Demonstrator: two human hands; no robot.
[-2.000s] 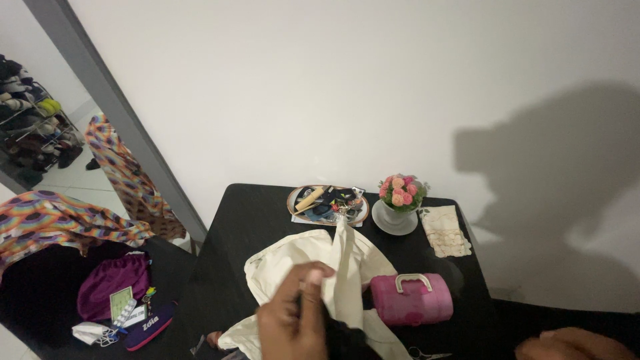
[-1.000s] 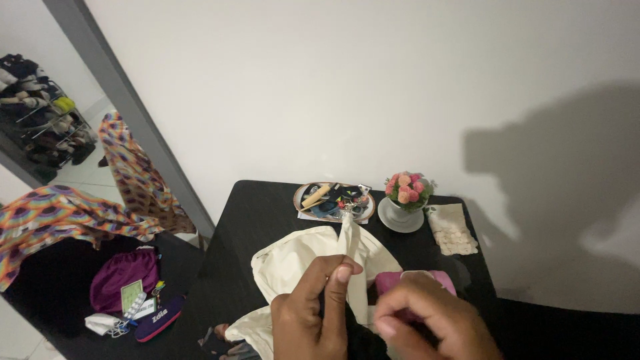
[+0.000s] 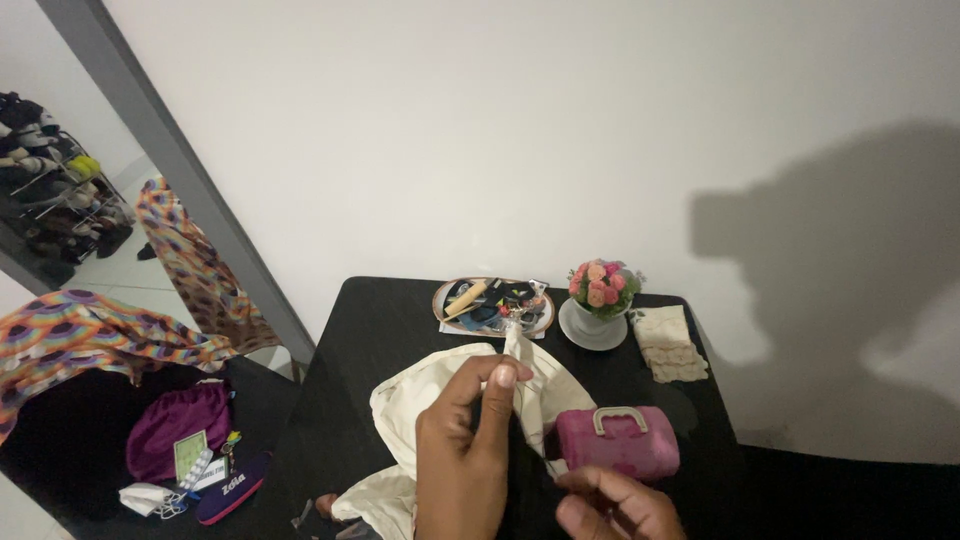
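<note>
Cream cloth with dark stitch lines is bunched over the black table, one narrow fold of it raised. My left hand pinches that fold between thumb and forefinger, near the middle of the view. Lower and to the right, my right hand has its thumb and forefinger close together by the cloth's lower edge; whether it grips anything is too small to tell. Just behind my right hand lies a pink case with a pale handle.
An oval tray of small items stands at the table's back, beside a potted bunch of artificial flowers and folded lace-edged cloth. At left are a purple pouch, a dark blue case, a white mask and a patterned cloth.
My right hand has come in from the far right to beside the cloth, then moved lower. My left hand stays at the raised fold.
</note>
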